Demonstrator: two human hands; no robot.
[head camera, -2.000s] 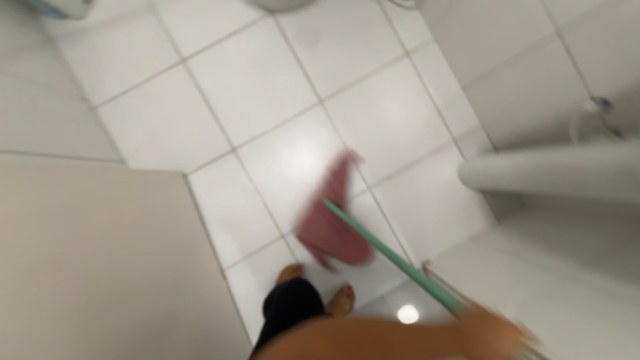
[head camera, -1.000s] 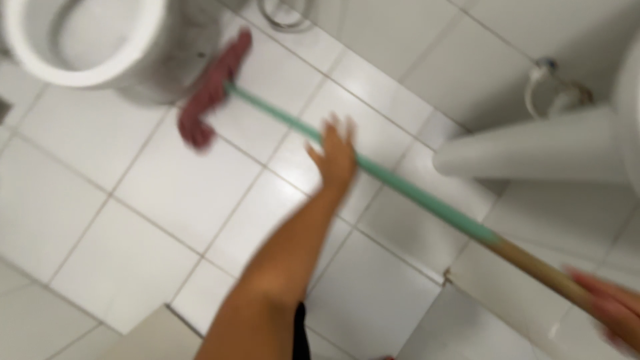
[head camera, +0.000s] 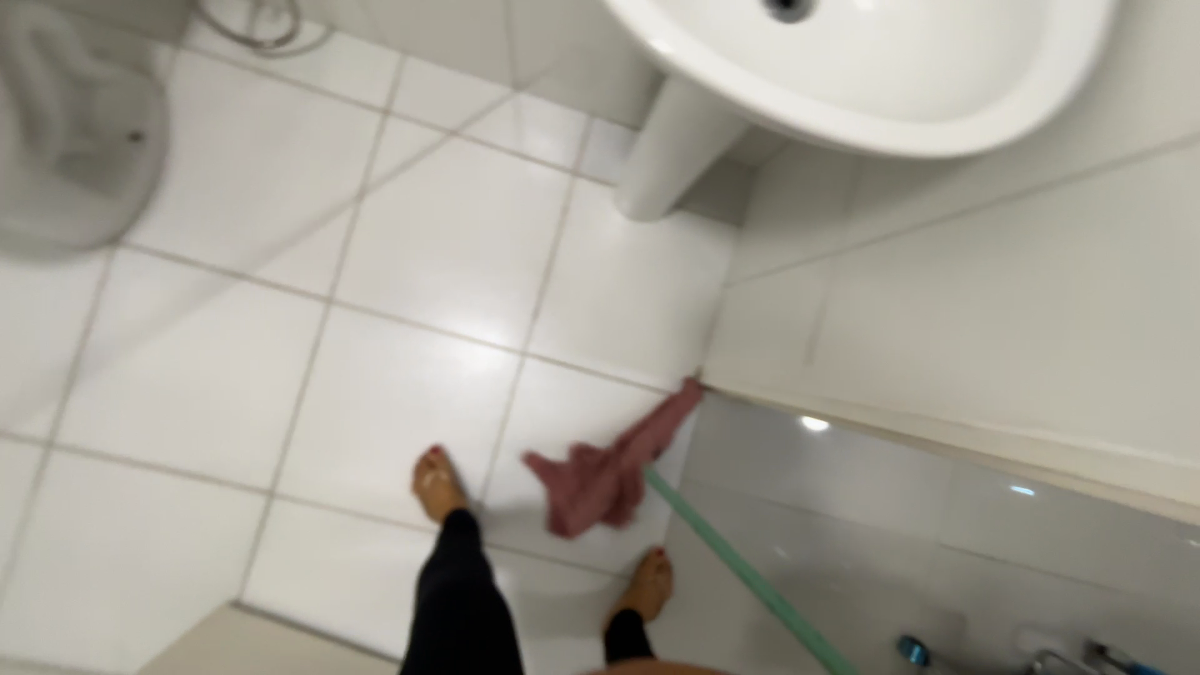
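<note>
A dark pink cloth (head camera: 600, 478) lies bunched on the white tiled floor (head camera: 422, 234), its narrow end reaching the corner by the wall. The green pole (head camera: 750, 577) meets the cloth at its right side and runs down out of the frame at the lower right. Neither of my hands can be made out; a strip of skin shows at the bottom edge, perhaps part of an arm. My bare feet stand on both sides of the cloth, the left foot (head camera: 438, 483) further forward than the right foot (head camera: 649, 581).
A white washbasin (head camera: 900, 131) on a pedestal (head camera: 670, 150) juts out at the top right. The toilet base (head camera: 103, 178) stands at the far left, with a hose (head camera: 272, 37) near it. Glossy panels and metal fittings lie at the lower right, and a beige surface (head camera: 253, 647) at the lower left.
The cloth has moved from beside the toilet to the floor between my feet, near the corner. Both hands, seen at the pole a second ago, have left the view. The view has shifted.
</note>
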